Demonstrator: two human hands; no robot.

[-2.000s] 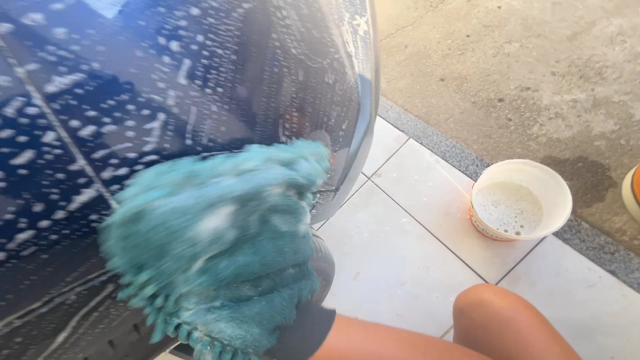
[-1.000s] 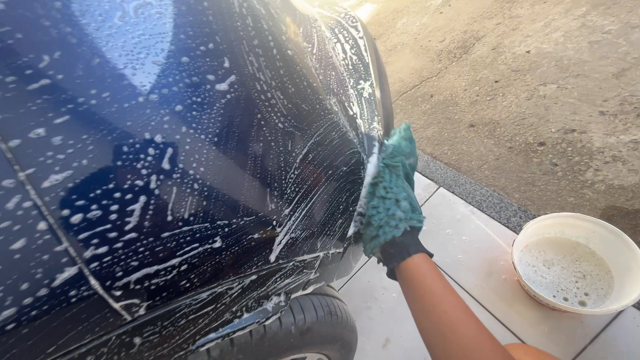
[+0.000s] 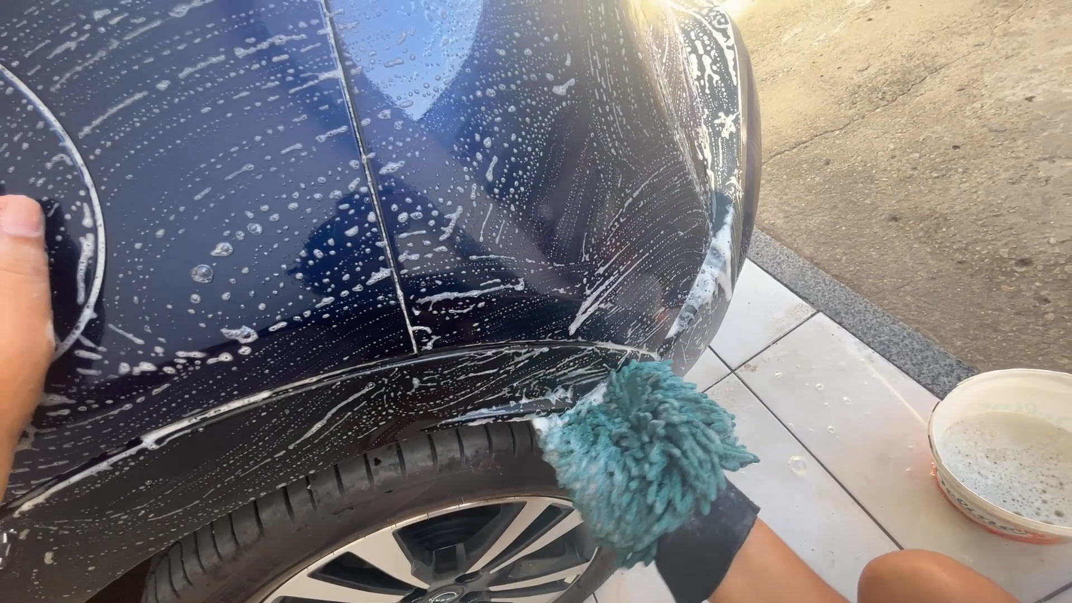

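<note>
A teal chenille wash mitt [image 3: 649,456] with a black cuff covers my right hand [image 3: 653,469], whose fingers are hidden inside. The mitt touches the soapy black wheel arch trim [image 3: 469,381] just above the tire [image 3: 360,477]. My left hand [image 3: 23,276] is at the left edge, beside the round fuel door [image 3: 71,159] on the dark blue car body [image 3: 226,218]; only the thumb side shows, and its contact with the panel is unclear. Foam streaks and droplets cover the paint and the rear bumper [image 3: 636,209].
A white bucket [image 3: 955,494] of sudsy water stands on white floor tiles [image 3: 829,402] at the right. A grey stone strip [image 3: 871,327] borders rough concrete [image 3: 913,167]. The alloy wheel [image 3: 494,544] is below the arch, and a bare knee [image 3: 930,578] is at the bottom right.
The mitted right hand has moved from the bumper's edge to the wheel arch trim above the tire. My left hand has come into view at the left. The view has shifted to show more wheel.
</note>
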